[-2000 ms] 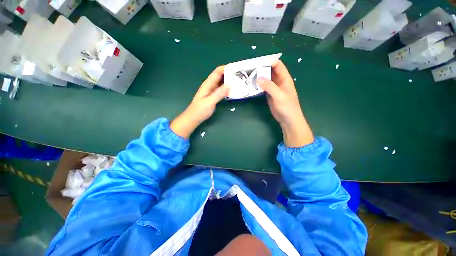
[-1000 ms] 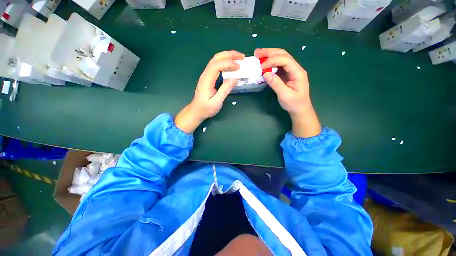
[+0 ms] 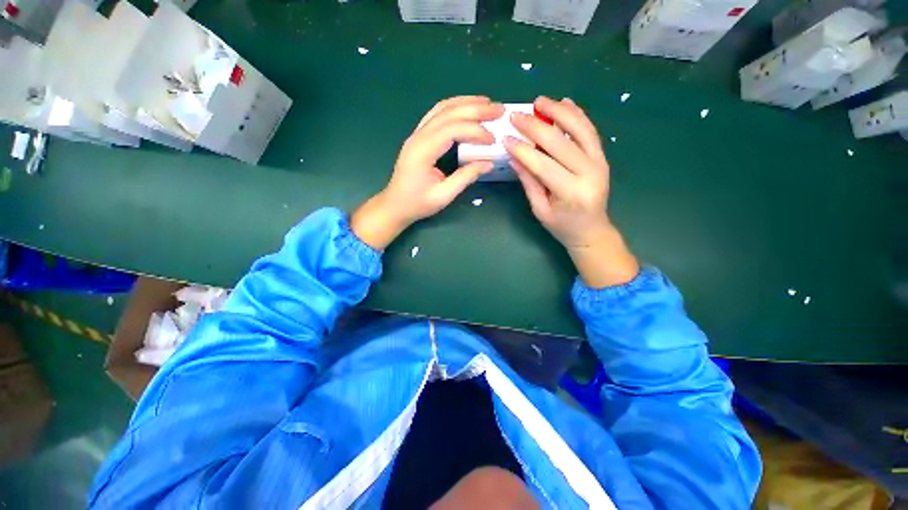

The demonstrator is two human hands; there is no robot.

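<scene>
A small white retail carton (image 3: 480, 152) stands on the dark green table in front of me, its lid down over the mouth. A red patch shows at the lid's right, partly under my fingers. My left hand (image 3: 430, 164) grips the carton's left side, with fingers over the top and the thumb at the near side. My right hand (image 3: 567, 164) holds the right side, with fingers on the lid. The fingers hide much of the lid and the right side.
Open white cartons (image 3: 239, 112) with raised lids lean together at the left. More cartons (image 3: 687, 28) stand along the far side and far right. White scraps (image 3: 477, 202) dot the green table (image 3: 348, 189). A brown box (image 3: 129, 339) with crumpled white bundles is below the edge, lower left.
The carton's mouth was open with its contents showing; the lid is now folded down over it. My fingers have moved onto the top. The view has shifted slightly.
</scene>
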